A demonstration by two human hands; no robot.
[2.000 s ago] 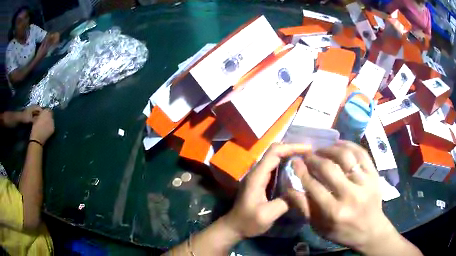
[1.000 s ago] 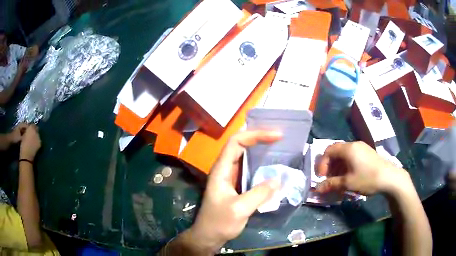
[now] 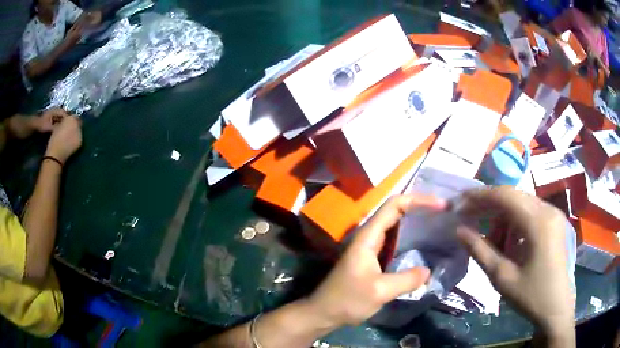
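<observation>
My left hand (image 3: pixel 367 265) holds an open retail box (image 3: pixel 435 217), its grey inside facing me and its flap raised. The left thumb presses on a crumpled clear bag (image 3: pixel 410 266) at the box mouth. My right hand (image 3: pixel 520 245) is at the right side of the box, fingers bent and blurred, near the raised flap. Whether it grips anything I cannot tell. White leaflets (image 3: pixel 479 289) lie on the table beside the box, partly behind the right hand.
Orange and white boxes (image 3: pixel 381 136) are heaped ahead and to the right. A blue bottle (image 3: pixel 508 162) stands among them. A silvery heap of bags (image 3: pixel 163 54) lies at the left. Two coin-like discs (image 3: pixel 255 230) lie on the green table (image 3: pixel 136 197). People sit at left and far right.
My right hand has moved from the leaflets to the box's flap. My left hand still holds the box. The view has shifted, so the table things appear farther right.
</observation>
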